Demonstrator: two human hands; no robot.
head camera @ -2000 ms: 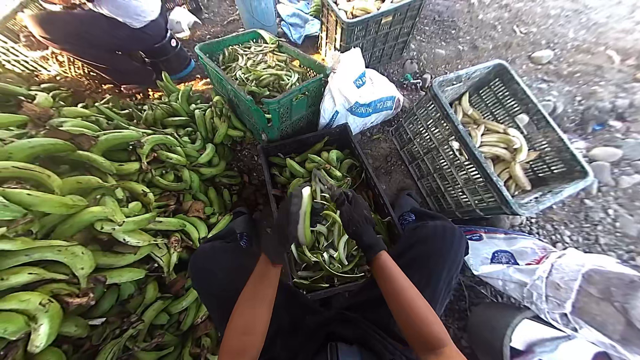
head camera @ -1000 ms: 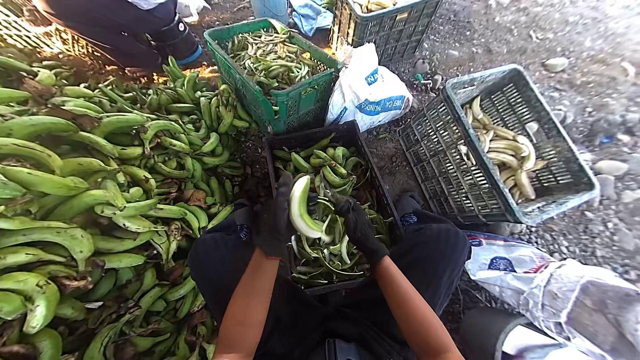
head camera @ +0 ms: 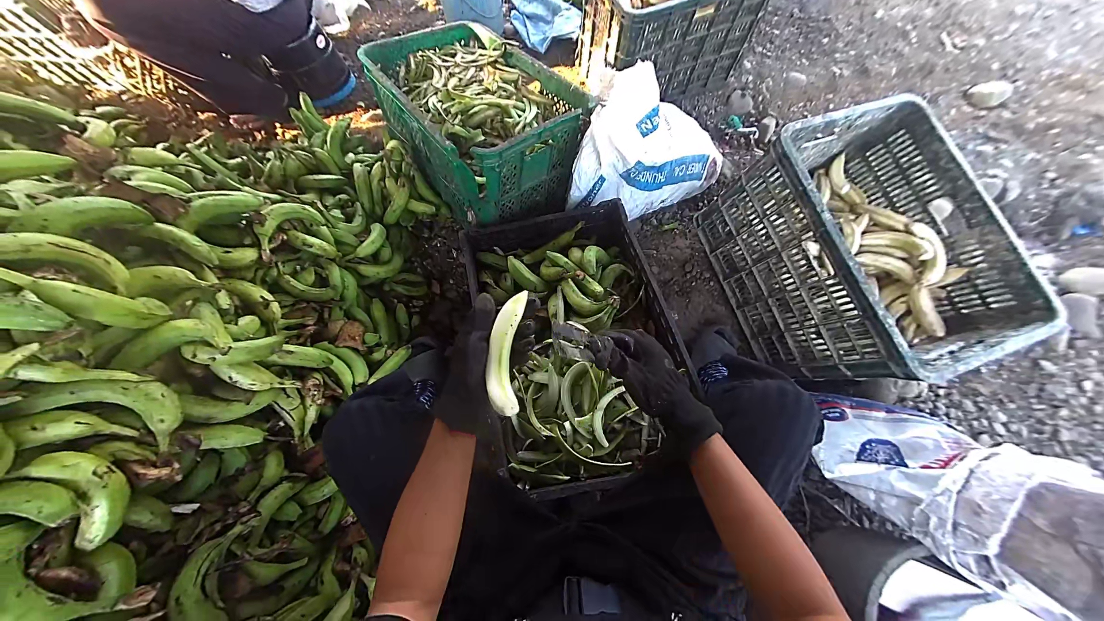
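My left hand [head camera: 470,371], in a black glove, holds a pale plantain [head camera: 503,355] upright, its peel largely off. My right hand [head camera: 651,375], also black-gloved, is closed around a small tool whose blade [head camera: 573,332] points left toward the plantain; its exact kind is not clear. Both hands are over a black plastic crate [head camera: 660,302] between my legs. Strips of green peel [head camera: 578,414] fill its near part, and whole green plantains [head camera: 582,276] lie in its far part.
Green plantains [head camera: 95,302] are heaped at left. Beyond my crate stand a green crate of peels [head camera: 526,164] and a white sack [head camera: 642,147]. A tilted crate [head camera: 975,328] at right holds peeled plantains [head camera: 897,250]. Another person's leg [head camera: 233,52] is at upper left.
The plantain in my left hand, angled over the crate one second ago, now stands more upright. My right hand has drawn slightly away from it.
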